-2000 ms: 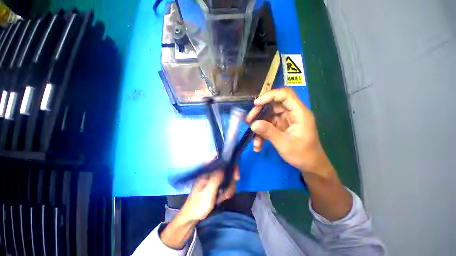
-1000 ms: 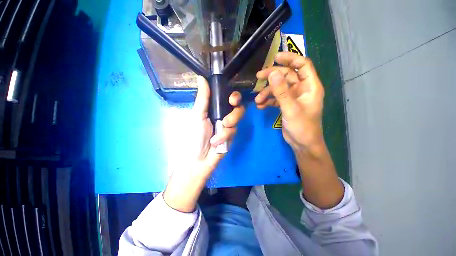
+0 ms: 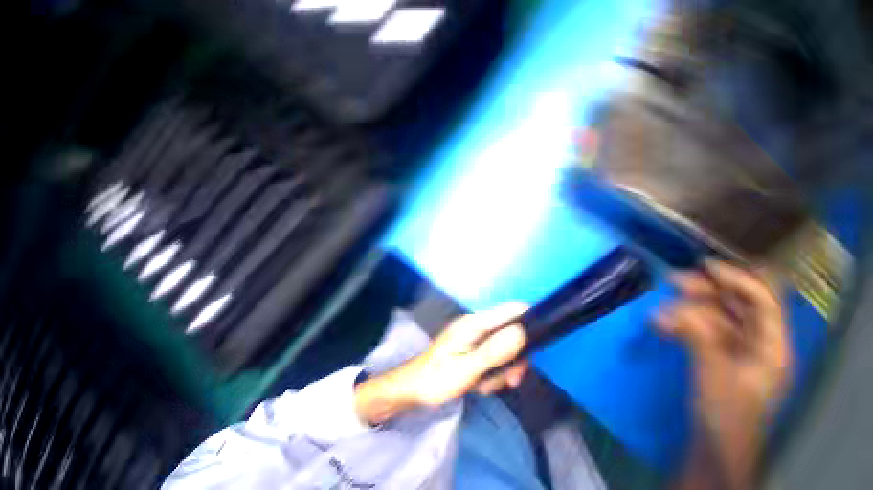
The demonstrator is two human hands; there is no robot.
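Observation:
My left hand (image 3: 469, 359) is closed around one end of a black tripod body (image 3: 589, 297), in front of my lap. The stick slants up to the right over the blue table, and its legs look folded together. My right hand (image 3: 732, 321) is at the right, beyond the far end of the stick, with fingers bent and apart. It is blurred, and I see nothing held in it. The press base (image 3: 694, 163) stands beyond the stick, also blurred.
A black ribbed tray (image 3: 258, 211) holds a row of sticks with silver ends on the left, on a green bench (image 3: 144, 335). More black parts with silver ends (image 3: 407, 26) lie at the top. The blue table (image 3: 450, 230) lies between the trays and the press.
The view has swung left toward the trays. The spread legs are now folded together, and the stick has moved away from the press, toward my lap. My right hand stays apart from it.

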